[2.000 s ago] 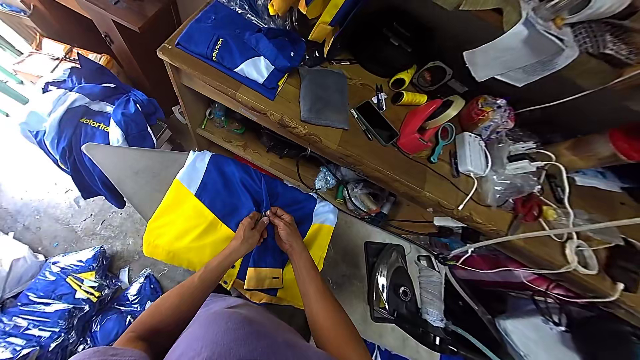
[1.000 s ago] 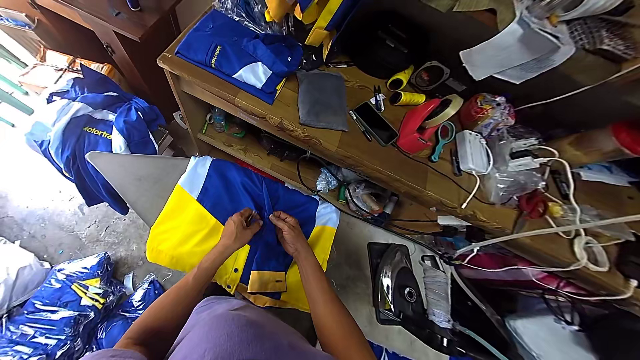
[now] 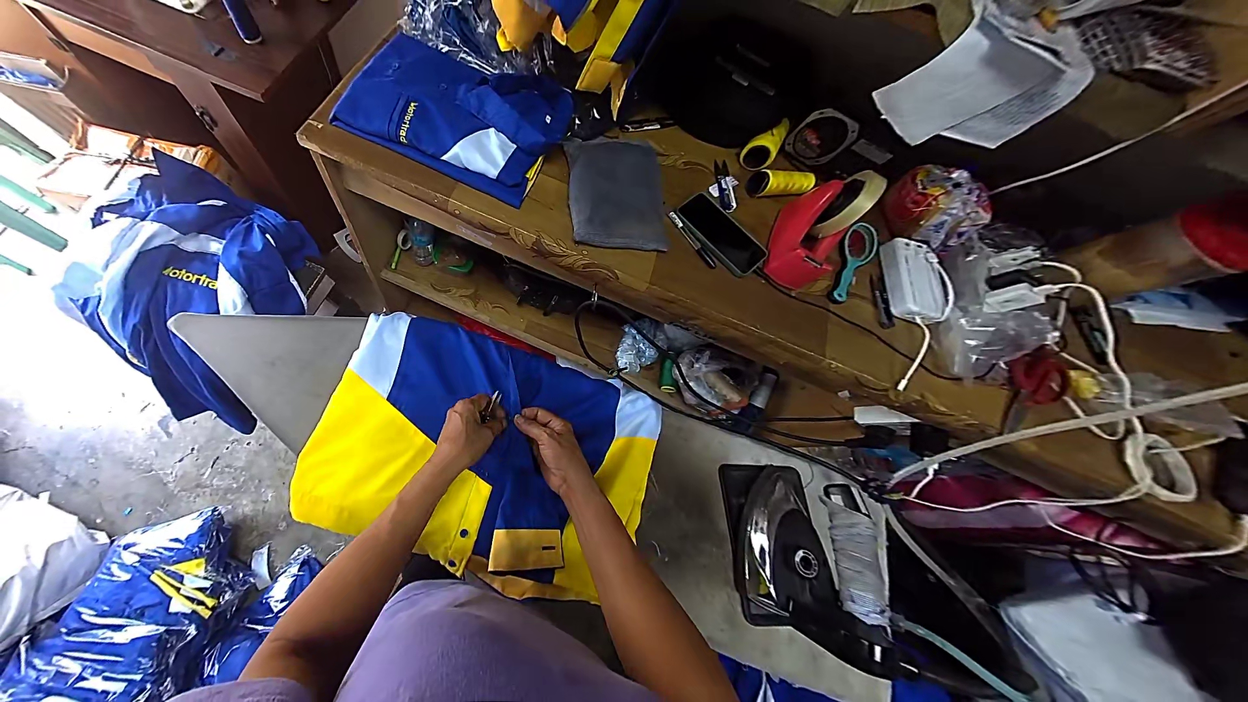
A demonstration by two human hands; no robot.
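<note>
A blue, yellow and white shirt [image 3: 375,453] lies spread on the grey ironing board [image 3: 283,375], its cuff with a buttonhole [image 3: 526,550] nearest my body. Over the blue part, my left hand [image 3: 471,429] is closed around a small metal tool, likely thread snips [image 3: 492,404]. Just to its right, my right hand [image 3: 548,444] has thumb and forefinger pinched together; whether a thread or a bit of cloth is between them is too small to tell.
A steam iron [image 3: 795,556] rests on a dark pad to the right. The wooden shelf [image 3: 468,219] ahead holds a folded shirt [image 3: 453,117], phone [image 3: 719,234], red tape dispenser [image 3: 801,234], yellow thread spools [image 3: 780,182] and cables. Plastic-wrapped garments [image 3: 127,604] lie at lower left.
My hands were together over the shirt two seconds ago, then moved apart; they are now a little closer again, with the metal tool showing in my left hand. The shirt stays on the board.
</note>
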